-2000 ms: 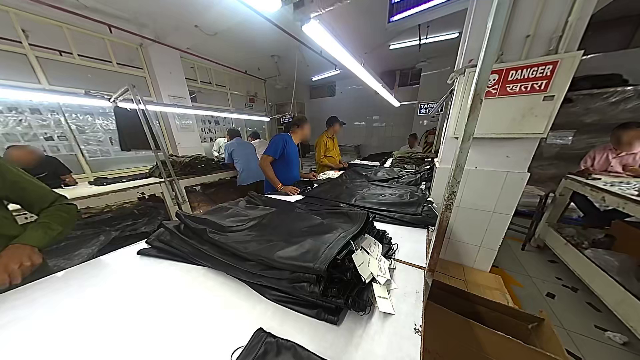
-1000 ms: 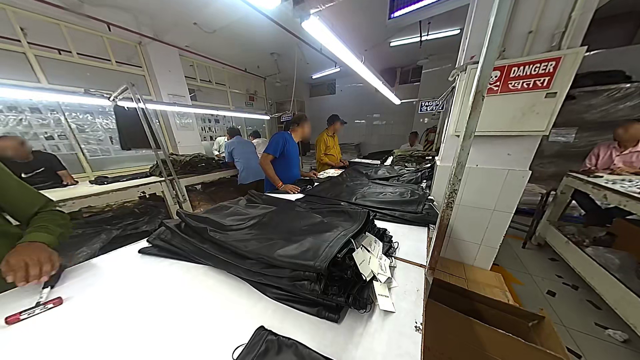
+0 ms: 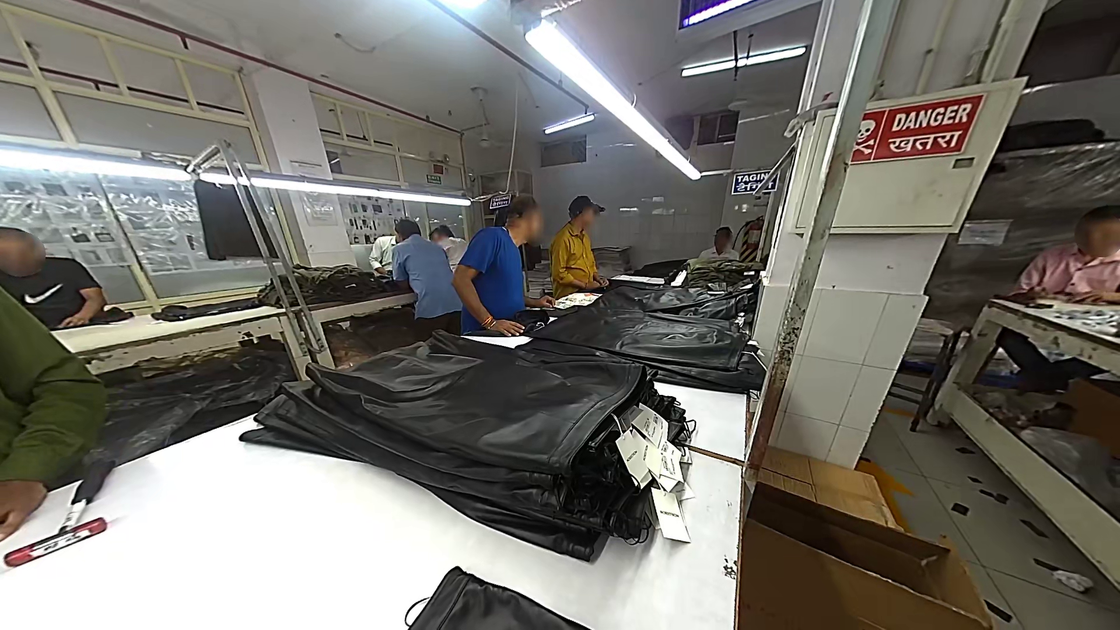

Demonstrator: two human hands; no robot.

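Observation:
Neither of my hands is in view. A thick stack of black leather-like garments [image 3: 472, 402] lies on the white table [image 3: 332, 534], with white paper tags [image 3: 652, 451] hanging off its right end. Part of another black garment [image 3: 490, 604] shows at the bottom edge. At the left, a T-shaped hand tool [image 3: 66, 534] with a black handle and a red head rests on the table. A co-worker's hand [image 3: 19, 506], below a green sleeve, is just left of it, partly cut off by the frame.
More black garments [image 3: 656, 337] lie farther along the table. A pillar [image 3: 849, 350] and an open cardboard box [image 3: 857, 560] stand at its right. Several people are at work behind, one in a blue shirt [image 3: 490, 271]. Another table [image 3: 1050, 376] is at the far right.
The co-worker's hand was on the tool's handle one second ago; now it is off it, farther left. Two seconds ago the tool was not visible on the table.

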